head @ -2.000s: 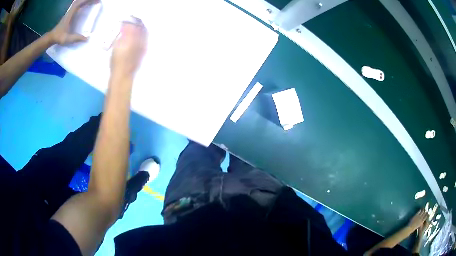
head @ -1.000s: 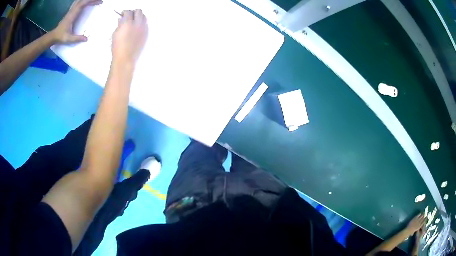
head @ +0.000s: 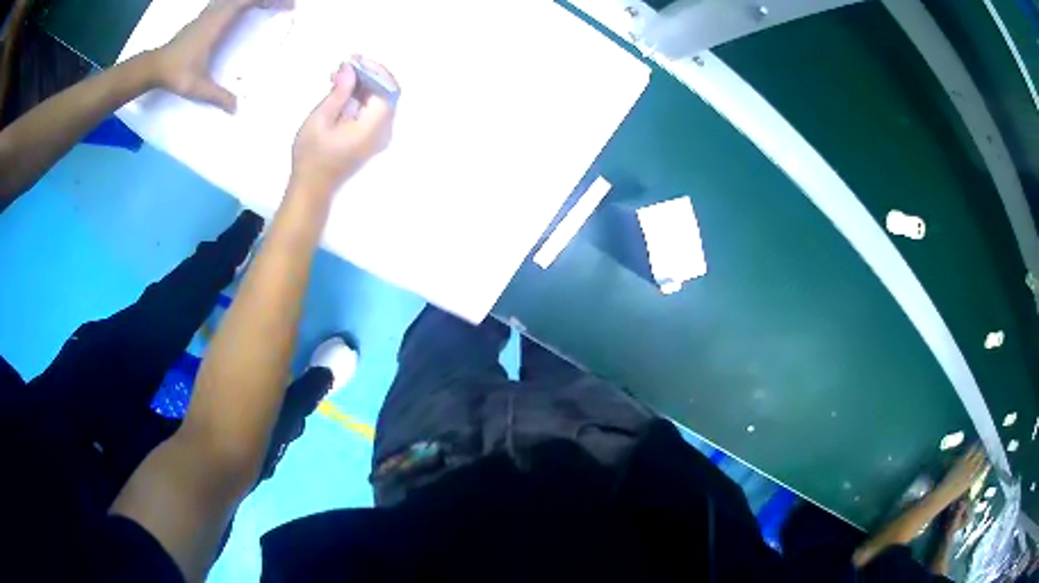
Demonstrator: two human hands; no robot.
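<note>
Neither of my hands is in view. A large white sheet (head: 456, 148) covers the bench edge in front and to the left. Another person's left hand (head: 199, 57) rests on its left part. That person's right hand (head: 342, 131) holds a short blue-grey pen or marker (head: 374, 80) over the sheet. A narrow white strip (head: 573, 222) lies beside the sheet's right edge. A small white card or label stack (head: 672, 244) lies to the right of the strip.
A white rail (head: 843, 216) curves along the green bench (head: 729, 353). Beyond it a white shell (head: 906, 224) lies on the green belt. At lower right, another person's hand (head: 966, 469) is near scattered small white parts and clear plastic (head: 997, 535).
The other person's right hand has moved right and turned, showing the pen. Their left hand has shifted right. The white shell beyond the rail has moved down and right. The hand at lower right has shifted.
</note>
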